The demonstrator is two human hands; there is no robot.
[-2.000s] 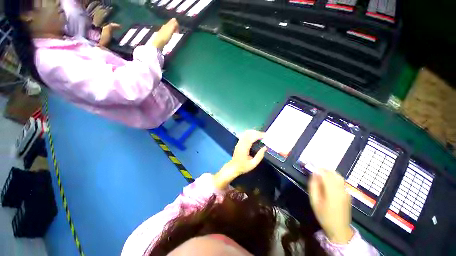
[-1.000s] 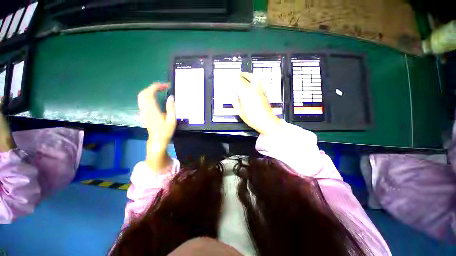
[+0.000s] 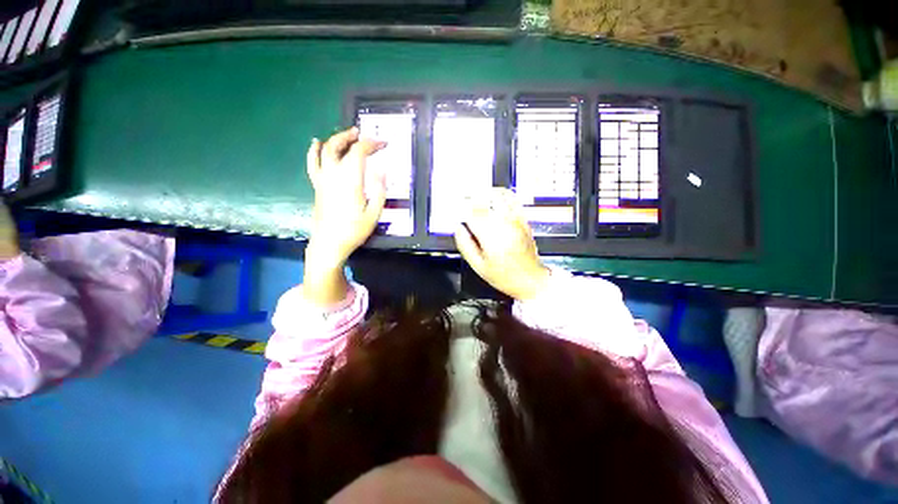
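Observation:
A black phone tray [image 3: 714, 251] lies on the green mat with four lit smartphones in its slots. The leftmost phone [image 3: 399, 187] shows a white page, partly hidden by my left hand [image 3: 345, 192], whose fingers are apart over its left side. The second phone [image 3: 461, 148] has a bright white screen. My right hand [image 3: 500, 241] is over the lower right of it, fingers bent, holding nothing visible. The third phone [image 3: 547, 157] and fourth phone [image 3: 628, 162] show rows of boxes with an orange bar low down. The fifth slot holds only a small white scrap [image 3: 694, 180].
More trays with lit phones [image 3: 41, 133] stand at the far left. A brown board [image 3: 719, 39] lies at the far edge, with a pale bottle or roll [image 3: 879, 94] at far right. Pink sleeves of people show at left [image 3: 89, 305] and right [image 3: 827, 374].
The view has turned from angled to facing the tray. My left hand has moved from beside the tray onto the leftmost phone. My right hand has moved lower, nearer the tray's front edge.

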